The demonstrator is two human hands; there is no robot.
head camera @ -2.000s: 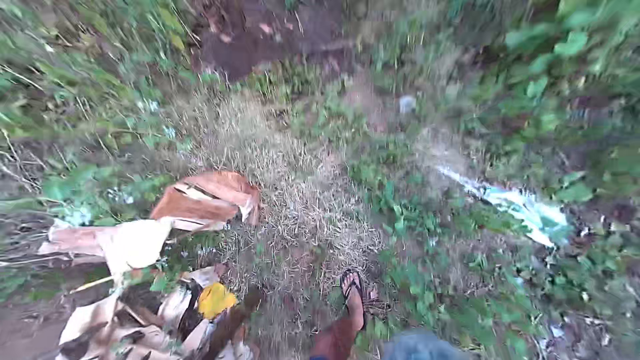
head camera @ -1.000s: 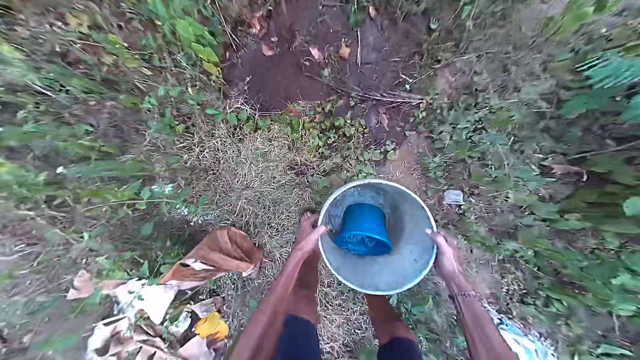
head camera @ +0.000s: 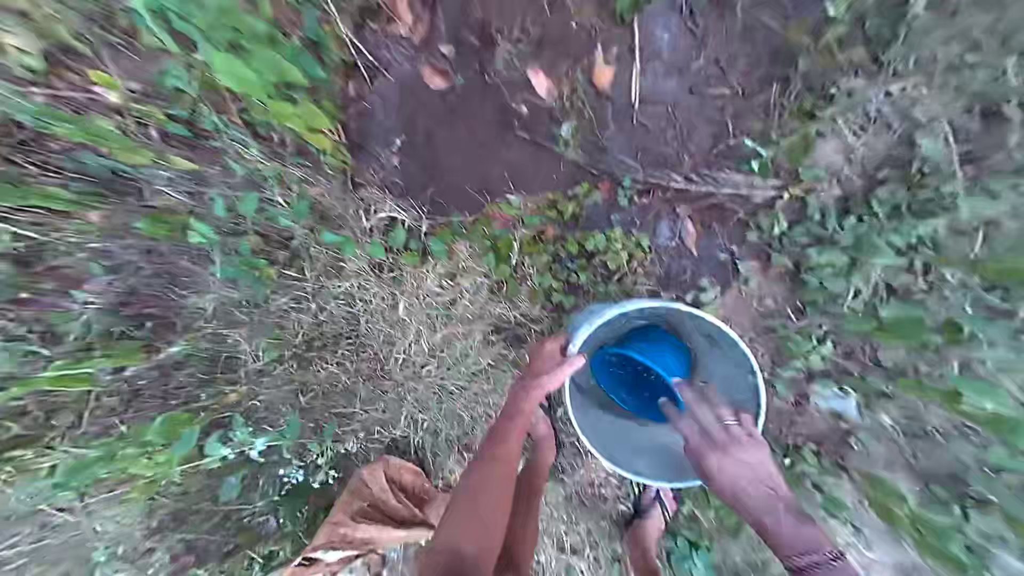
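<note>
A grey bucket (head camera: pixel 640 452) with a pale rim is held over the ground in front of my legs. Inside it a smaller blue plastic container (head camera: pixel 640 372) lies tilted, its mouth toward the lower left. My left hand (head camera: pixel 552 370) grips the bucket's left rim, thumb over the edge. Over the right part of the bucket my right hand (head camera: pixel 708 428), wearing a ring, reaches in, with its fingertips at the near right edge of the blue container. Whether those fingers pinch that edge is blurred.
A patch of dark wet soil (head camera: pixel 472 144) with fallen leaves lies ahead. Low green plants (head camera: pixel 576 264) border it, with dry grass (head camera: pixel 400 336) on the near side. A large brown dry leaf or sheet (head camera: pixel 380 508) lies at the lower left. My sandalled foot (head camera: pixel 652 508) stands below the bucket.
Two seconds ago neither hand nor the blue container was in view. One second ago both hands held the bucket's rim; since then my right hand has left the rim and moved inside, to the blue container.
</note>
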